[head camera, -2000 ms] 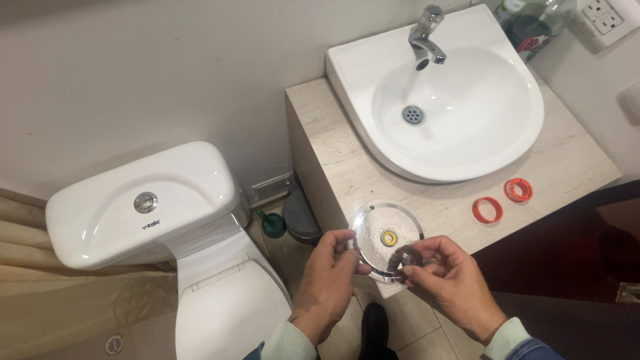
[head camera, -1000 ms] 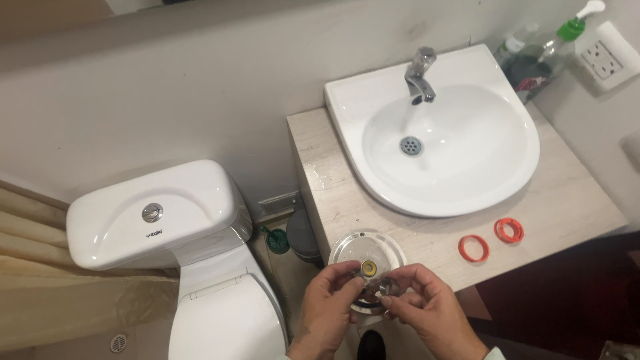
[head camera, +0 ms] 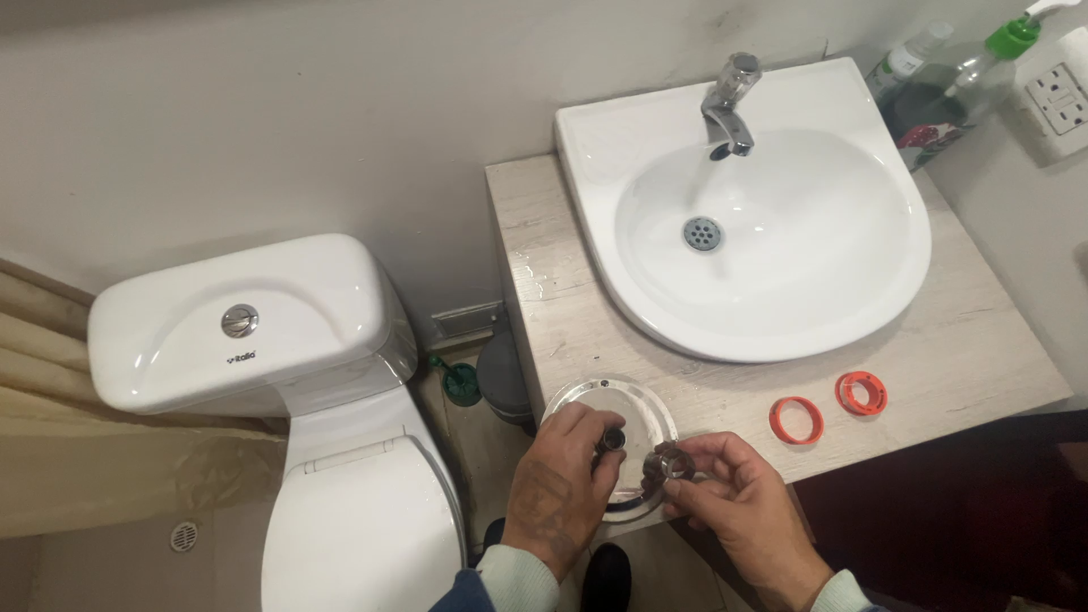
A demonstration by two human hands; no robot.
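Note:
My left hand (head camera: 565,476) pinches a small dark metal cylindrical part (head camera: 612,439) between thumb and fingers. In my right hand (head camera: 731,501) is a dark, ring-shaped metal fitting (head camera: 671,464), its open end facing up. The two pieces are apart. Beneath both hands, a round, shiny disc-like plate (head camera: 659,408) lies at the front left corner of the countertop, partly hidden by my fingers. To the right of my right hand, a thin red-orange ring (head camera: 773,421) and a thicker red-orange ring (head camera: 841,395) lie on the counter.
A white sink (head camera: 765,336) with a chrome faucet (head camera: 728,110) is set on the wood-look countertop (head camera: 544,314). Bottles (head camera: 943,106) stand behind its right side, near a wall outlet (head camera: 1058,98). A white toilet (head camera: 357,510), grey bin (head camera: 501,378) and green brush holder (head camera: 461,384) are left.
My hands, close together one second ago, are now farther apart, with a separate piece in each. The yellow-centred piece seen over the plate earlier no longer shows there.

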